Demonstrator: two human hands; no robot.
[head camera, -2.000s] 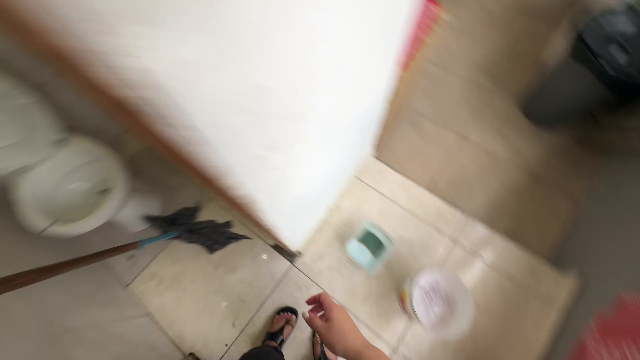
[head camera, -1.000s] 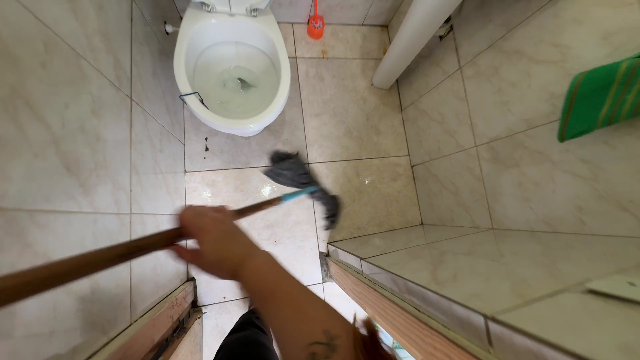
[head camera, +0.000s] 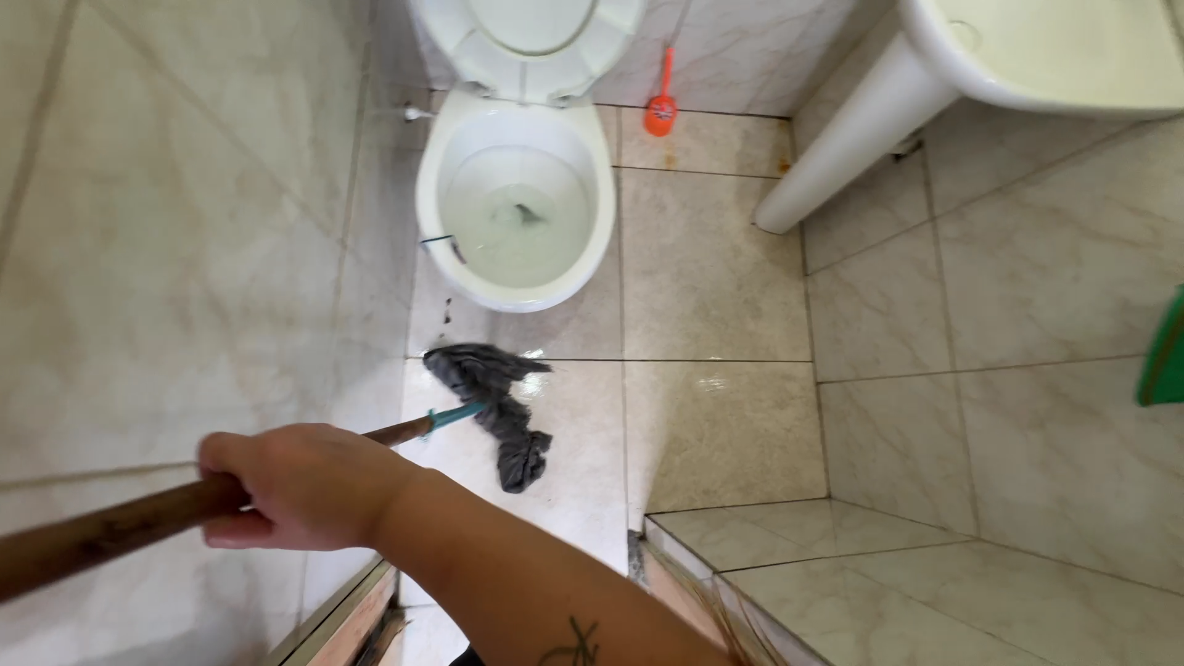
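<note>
My right hand (head camera: 301, 486) is closed around the wooden pole (head camera: 120, 527) of a floor mop, reaching in from the bottom right. A light blue sleeve (head camera: 453, 415) joins the pole to a dark grey cloth head (head camera: 499, 398). The cloth lies bunched on the pale floor tiles, in front of the white toilet bowl (head camera: 520, 203). Inside the bowl there is water with something dark in it, and a thin dark piece hangs over its left rim. My left hand is out of view.
An orange toilet brush (head camera: 660, 113) stands by the back wall. At the right are a white sink (head camera: 1064, 55) on its pedestal (head camera: 856, 139) and a green cloth (head camera: 1164, 356). A low tiled ledge (head camera: 832, 536) and a door frame (head camera: 347, 615) flank the near floor.
My right hand, which was off the mop at first, now grips its pole. Since a second ago the mop head has moved left across the floor. The view has swung to the toilet.
</note>
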